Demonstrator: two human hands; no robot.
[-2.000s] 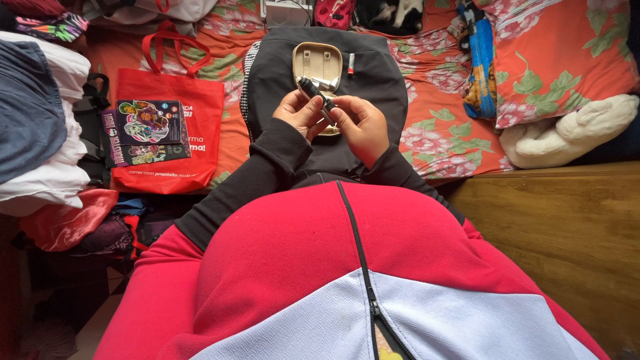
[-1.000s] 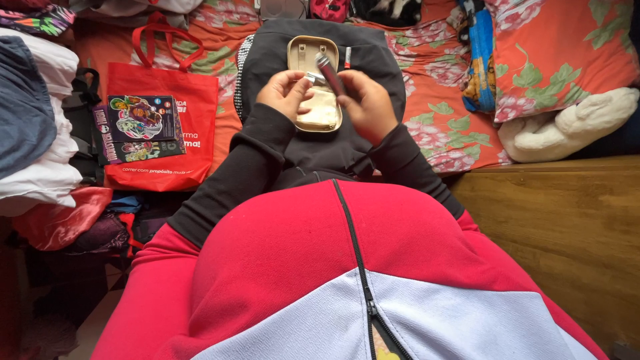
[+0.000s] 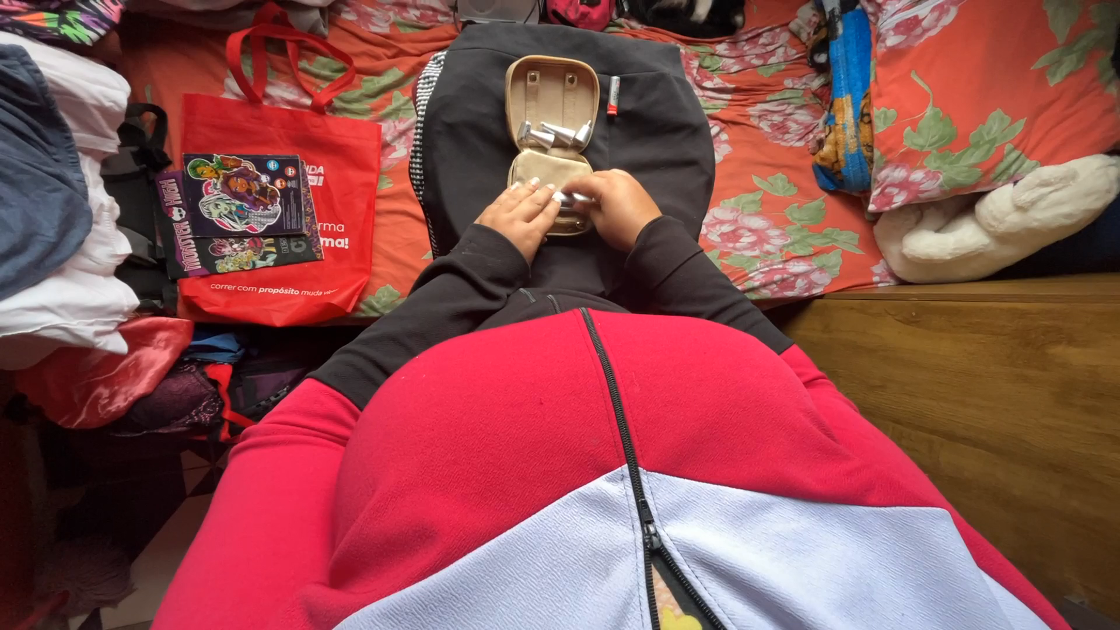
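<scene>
A small beige zip case [image 3: 552, 83] lies unfolded on a black cushion-like surface [image 3: 652, 122]. Shiny silver pieces [image 3: 553, 134] rest near the fold between its halves. My left hand [image 3: 523, 214] lies with spread fingers on the lower left of the case, its fingertips at the near half. From the right, my right hand [image 3: 617, 206] has its fingers curled at the same half, near a small silver piece [image 3: 573, 199]; whether it grips that piece cannot be made out. To the right of the case lies a small silver and red cylinder [image 3: 613, 95], like a battery.
A red tote bag [image 3: 280, 149] with illustrated booklets [image 3: 249, 197] on it lies at the left, beside piled clothes [image 3: 52, 192]. At the right are a floral pillow [image 3: 962, 114], a white plush item [image 3: 997, 219] and a wooden panel [image 3: 980, 376]. Floral bedding [image 3: 770, 219] surrounds the black surface.
Both hands have come down onto the near half of the case. The dark cylindrical object they held above it earlier is no longer visible. Silver pieces now show near the fold.
</scene>
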